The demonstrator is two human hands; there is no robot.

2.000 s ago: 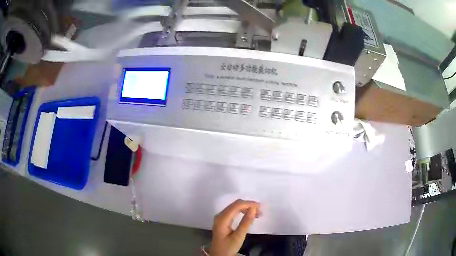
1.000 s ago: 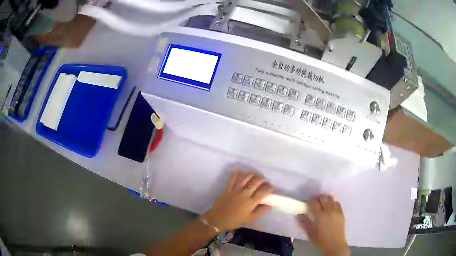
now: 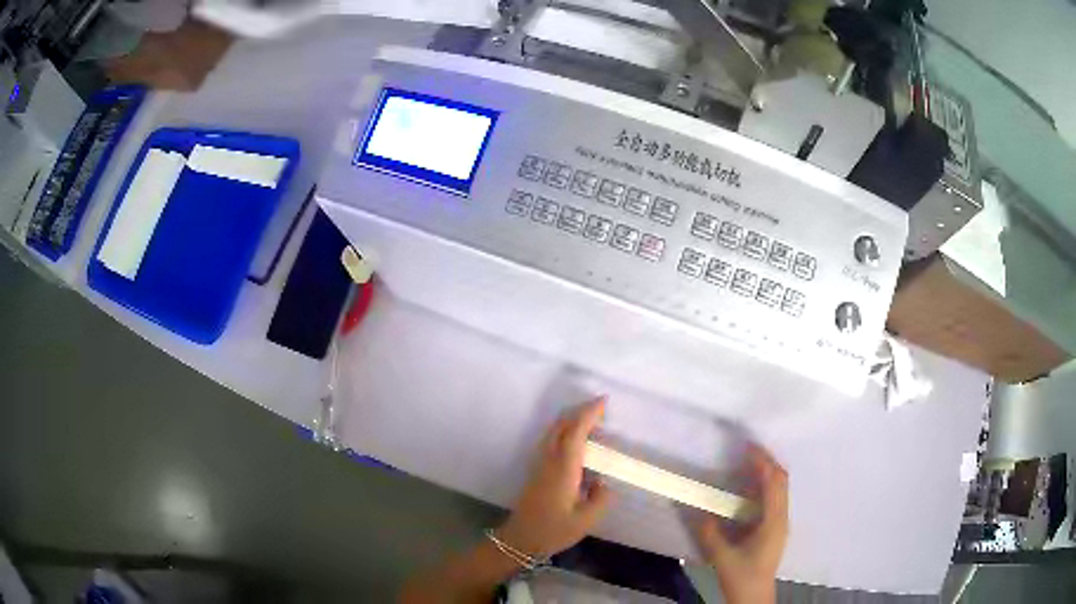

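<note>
A thin stack of cream cut strips (image 3: 667, 481) is held level by its two ends above the pale table (image 3: 472, 389), near the front edge. My left hand (image 3: 569, 478) grips the stack's left end, thumb and fingers around it. My right hand (image 3: 752, 519) grips its right end. The stack's long narrow side faces up. The fingertips on the far side are partly hidden or blurred.
The cutting machine's sloped front (image 3: 637, 201) stands just beyond my hands, with its bright display screen (image 3: 425, 139). A blue tray (image 3: 195, 260) with white stacks, a black flat rectangle (image 3: 309, 289) and a red round thing (image 3: 358, 307) lie to the left. A cardboard box (image 3: 973, 325) sits right.
Two seconds ago only one hand showed, with no stack visible. Since one second ago, both hands have stayed on the stack; its narrow side now shows clearly, and my left fingers have shifted to its end.
</note>
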